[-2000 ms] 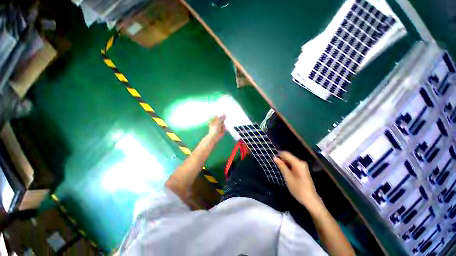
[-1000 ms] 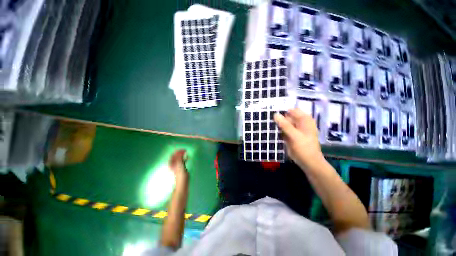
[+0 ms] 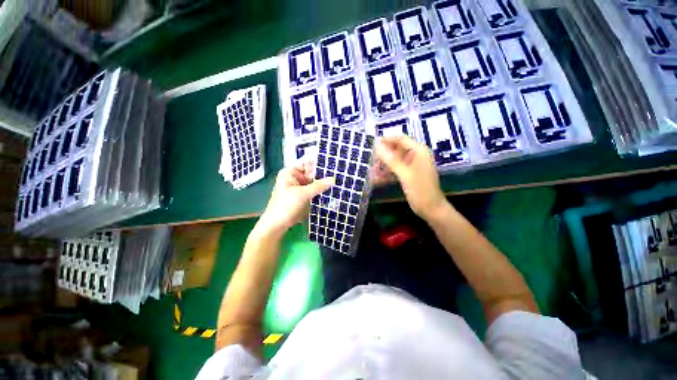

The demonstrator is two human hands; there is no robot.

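A sticker sheet (image 3: 341, 189) with a dense grid of small dark pieces is held up in front of the bench edge. My left hand (image 3: 295, 194) grips its left edge, thumb on the front. My right hand (image 3: 407, 167) is at its upper right edge with fingertips close together; whether they pinch the sheet or a small piece is too small to tell. Behind it lies a clear blister tray (image 3: 463, 95) with flat modules, white with dark borders, in its pockets. The sheet and hands cover part of its lower left.
A sheet pile (image 3: 243, 137) lies left of the tray on the green bench (image 3: 194, 159). Stacked filled trays stand at left (image 3: 122, 152) and right (image 3: 605, 82). More stacks are below the bench, with a cardboard box (image 3: 194, 256) on the floor.
The view has turned towards the bench. My left hand, empty and away from the sheet one second ago, now holds its left edge. My right hand has moved to the sheet's upper right.
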